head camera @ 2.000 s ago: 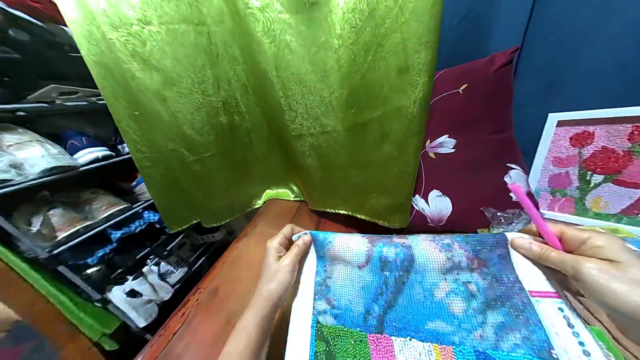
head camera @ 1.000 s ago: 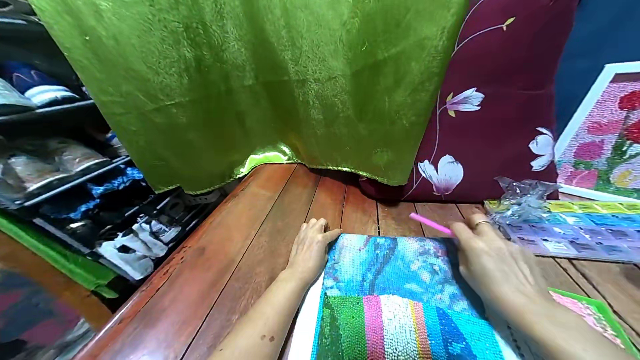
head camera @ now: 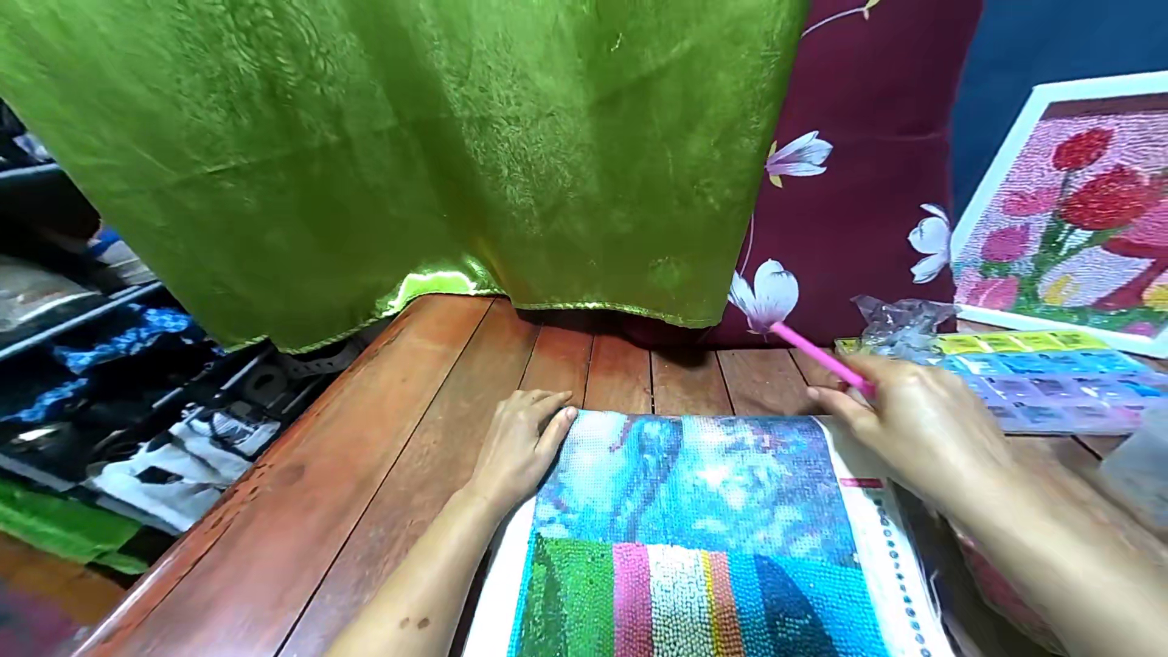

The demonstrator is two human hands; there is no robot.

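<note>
A diamond painting canvas [head camera: 703, 493] lies on the wooden boards, its lower part covered in coloured beads in green, pink, white, orange and blue, its upper part a printed blue pattern. My left hand [head camera: 525, 443] rests at its upper left corner, thumb on the edge. In my right hand [head camera: 912, 424] is a pink pen-shaped applicator [head camera: 821, 359], its tip pointing up and left, above the canvas's upper right corner.
A bead organizer tray [head camera: 1049, 383] with crumpled clear plastic [head camera: 902, 327] is at right, before a framed tulip picture [head camera: 1068, 210]. Behind are a green cloth [head camera: 438, 164] and a maroon floral cushion [head camera: 867, 173]. A shoe rack [head camera: 82, 319] stands left.
The canvas, held up tilted two seconds ago, now lies lower on the boards. My right hand has moved from its right edge to above the corner, still with the pink applicator.
</note>
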